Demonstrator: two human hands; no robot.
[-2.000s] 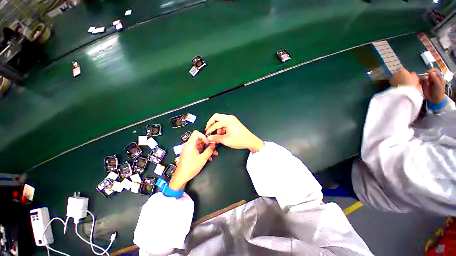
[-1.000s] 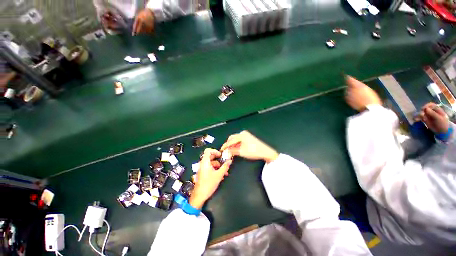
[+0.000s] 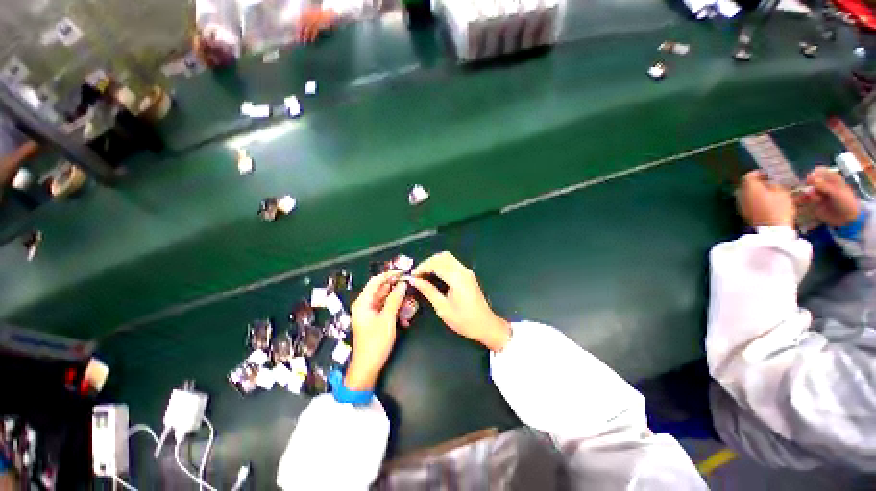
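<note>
My left hand [image 3: 375, 324], with a blue wrist band, and my right hand [image 3: 455, 297] meet at the fingertips above the dark green bench. They hold a small device part [image 3: 407, 309], dark with a pale edge; its details are too small and blurred to tell. A pile of black squarish housings [image 3: 307, 339] with white flat pieces [image 3: 280, 372] lies to the left of my left hand. One more housing with a white piece [image 3: 402, 262] lies just beyond my fingertips, partly hidden by them.
The green conveyor belt [image 3: 538, 144] beyond the pale seam carries scattered parts [image 3: 418, 195]. A white charger [image 3: 185, 410] and power strip [image 3: 110, 439] lie lower left. A neighbour's hands [image 3: 768, 203] work at right by a pale strip. A white gridded tray [image 3: 504, 31] stands across the belt.
The view has shifted, then steadied. The held part is now turned lower between my fingertips. Parts on the belt have changed position. The neighbour's reaching hand has drawn back to the strip.
</note>
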